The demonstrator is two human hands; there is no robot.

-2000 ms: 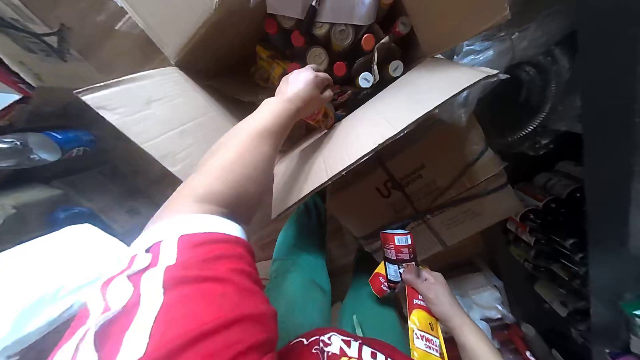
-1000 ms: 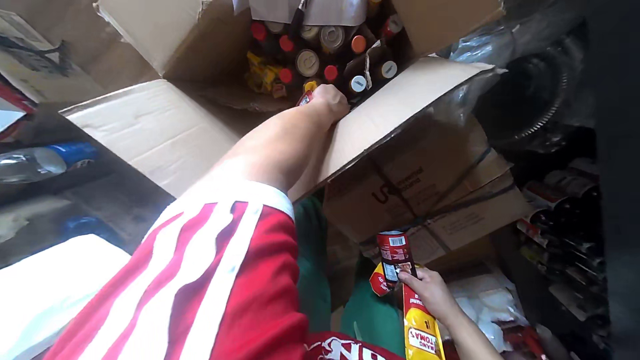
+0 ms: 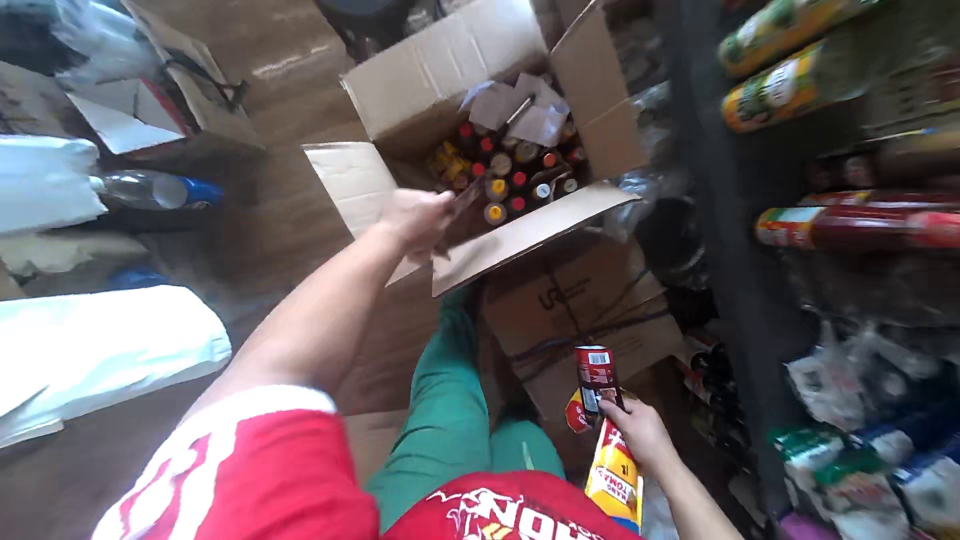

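Note:
My left hand [image 3: 416, 217], blurred, is over the near left corner of an open cardboard box [image 3: 525, 240]. A dark, blurred shape lies by its fingertips; whether the hand holds it is unclear. Inside the box stand bottles [image 3: 501, 163] with red, yellow and white caps, beside small yellow packets [image 3: 452, 165] and crumpled paper [image 3: 517, 109]. My right hand [image 3: 637, 431], lower right, grips a dark red labelled container [image 3: 597, 375] and a yellow and red Mang Tomas pouch [image 3: 616, 476]. A red and yellow piece [image 3: 576, 412] shows beside the container.
A closed, strapped cardboard box [image 3: 592, 300] sits below the open one. Shelves on the right hold bottles [image 3: 862, 225] and plastic packs [image 3: 855, 465]. On the left are a white sack [image 3: 112, 345] and a clear plastic bottle [image 3: 146, 189].
My left hand has moved from among the bottles to the box's near left corner. Yellow-capped bottles now show near the front flap. My right hand keeps its grip. The view has shifted widely.

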